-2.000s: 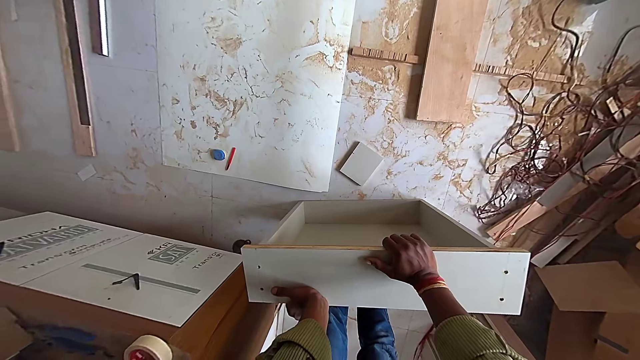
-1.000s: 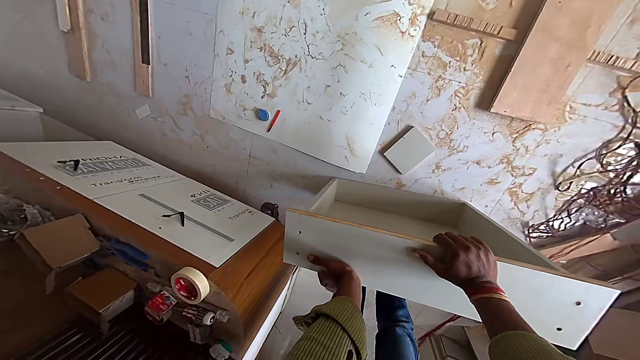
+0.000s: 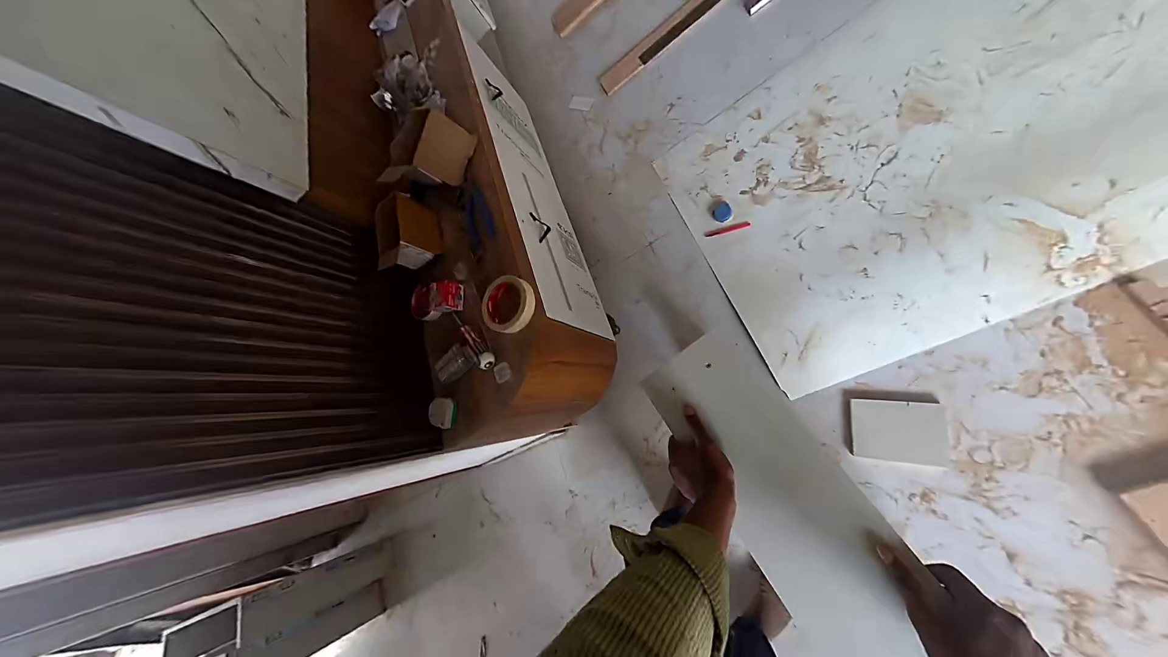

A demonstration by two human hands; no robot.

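A white drawer front panel [image 3: 794, 493] with small holes near its end spans the lower middle of the head view. My left hand [image 3: 703, 470] grips its left edge, with the index finger extended on the face. My right hand [image 3: 958, 598] holds the opposite long edge near the bottom right. The rest of the drawer box is mostly hidden by the panel.
Left of the hands is a wooden counter [image 3: 561, 370] with a masking tape roll [image 3: 508, 304], small cardboard boxes [image 3: 443, 148] and a screwdriver [image 3: 470, 338]. A large white sheet [image 3: 849, 182], a red pencil [image 3: 727, 229] and a small white board [image 3: 900, 432] lie on the floor.
The view has swung strongly to the left and turned. The drawer front now shows its face running diagonally, and the open box seen earlier is mostly out of sight. Both hands remain on the front.
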